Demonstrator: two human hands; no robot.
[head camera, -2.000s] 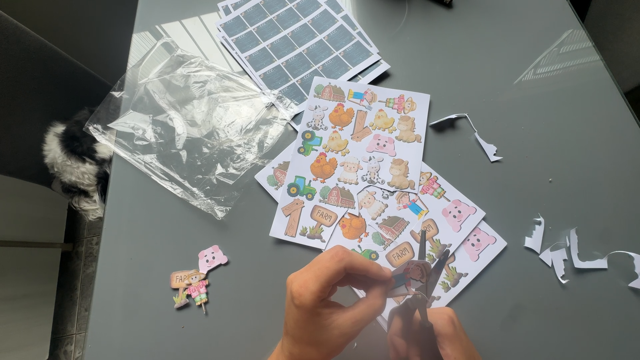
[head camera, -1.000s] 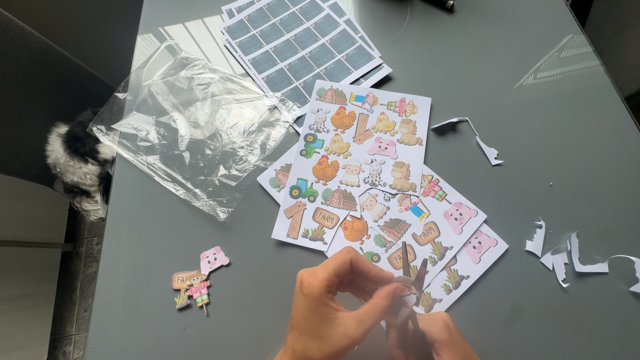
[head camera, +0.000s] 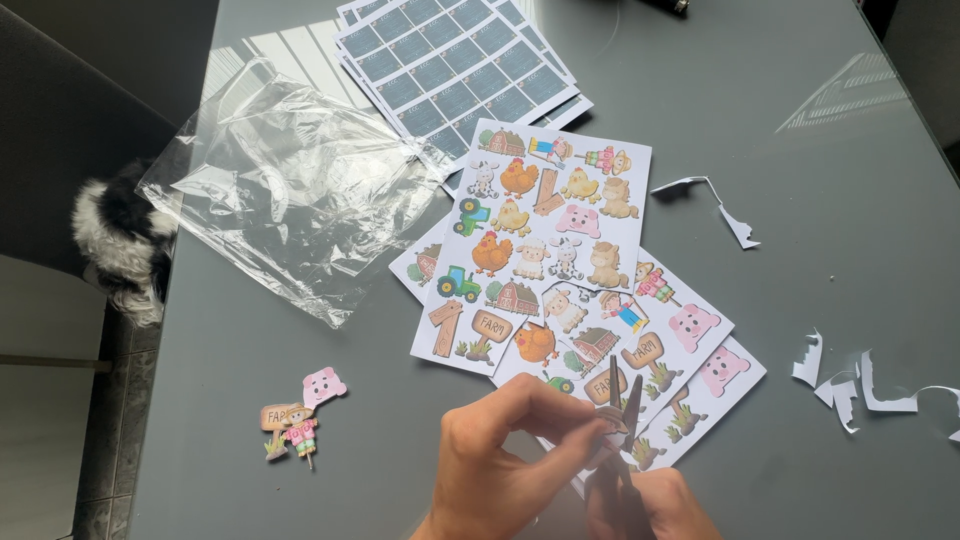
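Observation:
My left hand (head camera: 510, 457) pinches a small paper cutout (head camera: 613, 424) between thumb and fingertips. From the bottom edge, my right hand (head camera: 667, 502) grips dark-handled scissors (head camera: 625, 397), their blades slightly apart and pointing up beside the cutout. Part of the cutout is hidden by my fingers. Beyond both hands lie overlapping sheets of printed farm pictures (head camera: 469, 187), the top one with a corner cut away. Loose on the left are a pig cutout (head camera: 324, 386), a farm-sign cutout (head camera: 274, 418) and a scarecrow cutout (head camera: 301, 433), which overlaps the sign.
A crumpled clear plastic bag (head camera: 300, 172) lies at the left of the grey table. Sheets of dark printed labels (head camera: 450, 67) are stacked at the back. White paper scraps (head camera: 889, 401) are scattered on the right, another scrap (head camera: 735, 225) farther back. A black-and-white furry animal (head camera: 124, 240) is beyond the left edge.
The cutout has been turned in my left fingers, and the scissors have shifted a little relative to it. The blades stood wider apart two seconds ago. The loose cutouts have stayed put.

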